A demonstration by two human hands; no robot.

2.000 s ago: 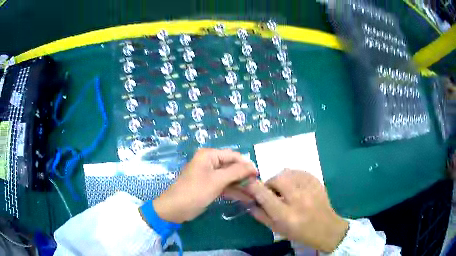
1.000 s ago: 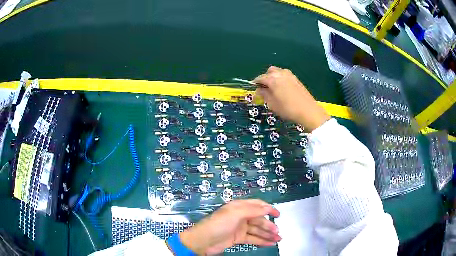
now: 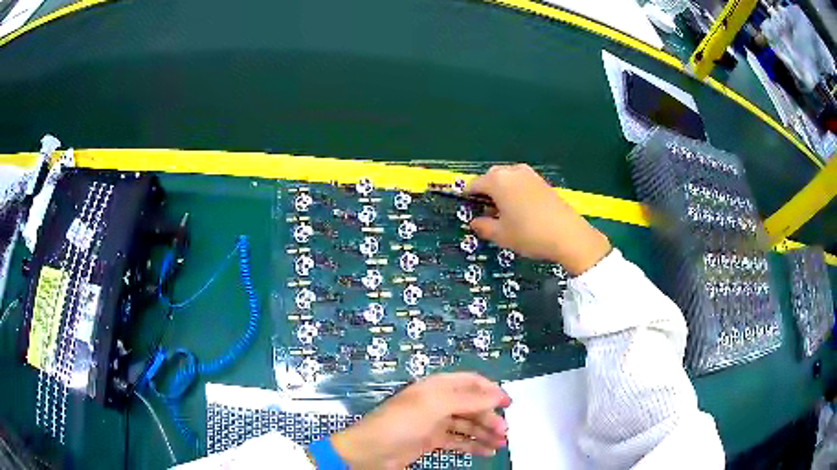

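A clear blister tray (image 3: 349, 353) with rows of small modules, each a white-silver disc with a dark tail, lies in front of me. My right hand (image 3: 532, 216) is over the tray's far edge and holds dark tweezers (image 3: 451, 192) pointing left, near a module (image 3: 461, 186) in the far row. Whether the tips touch it cannot be told. My left hand (image 3: 431, 420) hovers at the tray's near edge, fingers loosely apart and holding nothing visible, over the adhesive pad sheet (image 3: 266, 424).
A black box (image 3: 83, 294) with a yellow label and a blue coiled cord (image 3: 246, 303) are at left. White paper (image 3: 541, 422) lies under my right sleeve. Stacked blister trays (image 3: 716, 257) stand at right, with a dark flat panel (image 3: 663, 103) behind them. Yellow tape (image 3: 229, 165) crosses the mat.
My right hand has moved from beside my left hand near me to the tray's far edge. In the last second it shifted slightly nearer. My left hand has opened and stayed near the sheet.
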